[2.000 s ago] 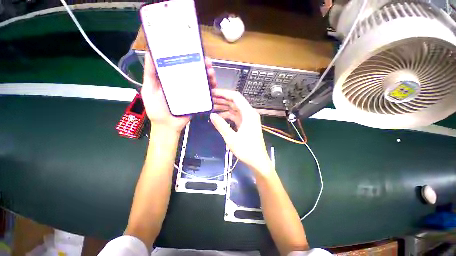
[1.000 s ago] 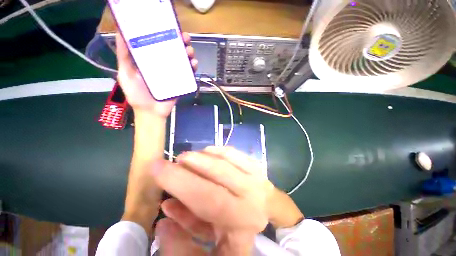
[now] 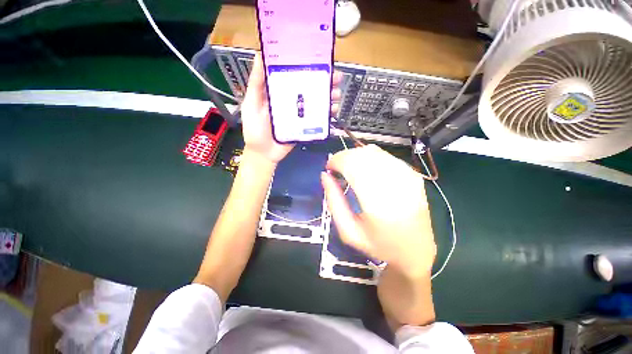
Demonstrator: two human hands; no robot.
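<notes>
My left hand (image 3: 258,114) holds a smartphone (image 3: 298,76) upright at the top centre, its lit screen facing me; the top edge of the phone is cut off. The screen is pink above with a white pop-up below. My right hand (image 3: 380,200) is bare, fingers curled, just below and right of the phone, not touching it; I cannot tell whether its fingertips meet or hold anything. It partly covers the right one of two dark-blue fixture plates (image 3: 296,181). A red keypad phone (image 3: 206,137) lies left of my left wrist, beside a small gold part (image 3: 234,160).
A radio tester (image 3: 388,104) stands behind the phone, with a small white object (image 3: 346,18) on top. A round fan (image 3: 565,90) is at the upper right. A white cable (image 3: 454,228) loops on the green bench (image 3: 125,200). A carton (image 3: 52,304) sits lower left.
The screen went from white with a blue bar to pink with a white pop-up. My right hand rose from low in front of me toward the phone. The view shifted.
</notes>
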